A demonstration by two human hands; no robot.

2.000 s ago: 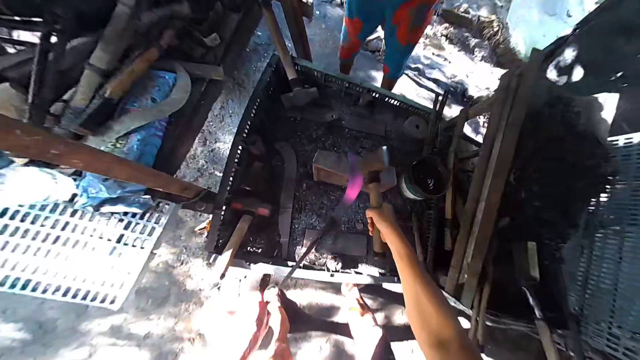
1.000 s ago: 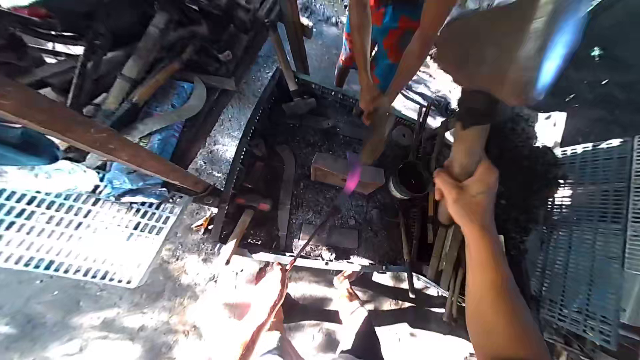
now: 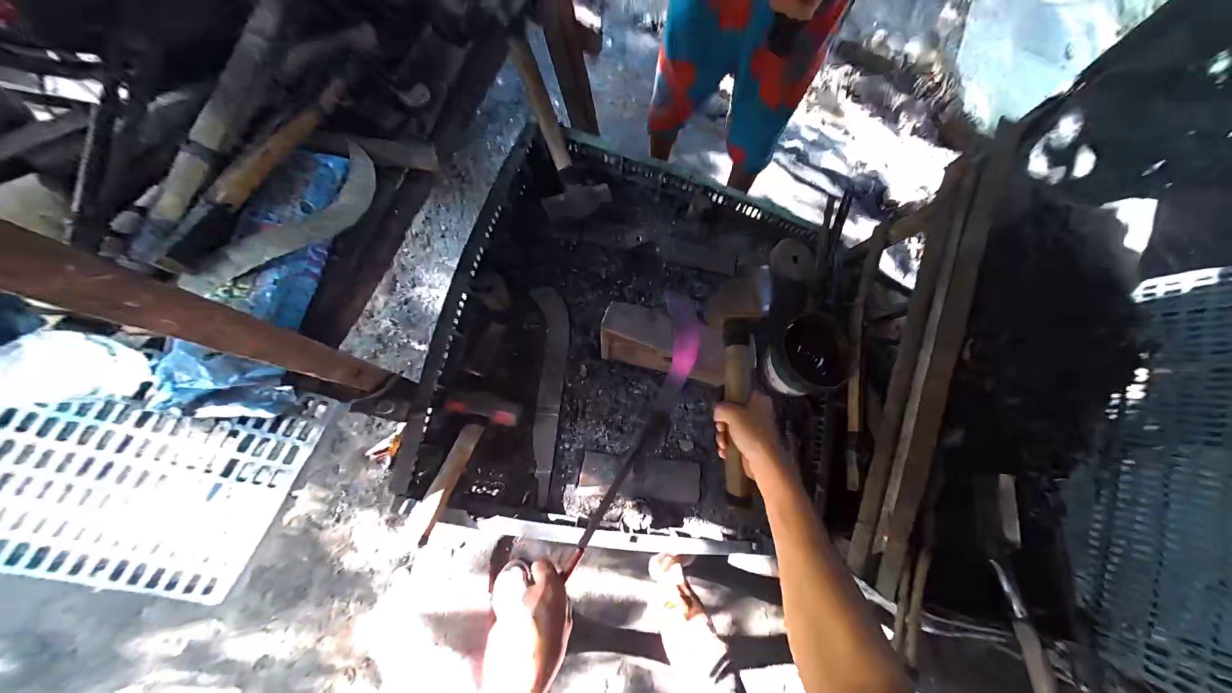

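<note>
A long dark metal bar (image 3: 630,457) with a glowing pinkish end lies with that end over a steel anvil block (image 3: 637,337). At the lower middle, my left hand (image 3: 536,611) is closed around the bar's near end. My right hand (image 3: 748,433) grips the wooden handle of a hammer (image 3: 737,371); the head is low, beside the glowing end, and whether it touches cannot be told. A dark container with a pale side (image 3: 807,356) stands right of the hammer. A curved metal blade (image 3: 551,385) lies left of the anvil.
A slotted crate rim (image 3: 452,318) surrounds the work spot. Two more hammers, one at its back (image 3: 577,200) and one at left (image 3: 481,409), rest there. A person in patterned trousers (image 3: 736,77) stands beyond. Wooden boards (image 3: 924,385) line the right side.
My right hand's hammer has come down from its raised position to beside the glowing end. The other person's arms and tool, over the anvil one second ago, have drawn back.
</note>
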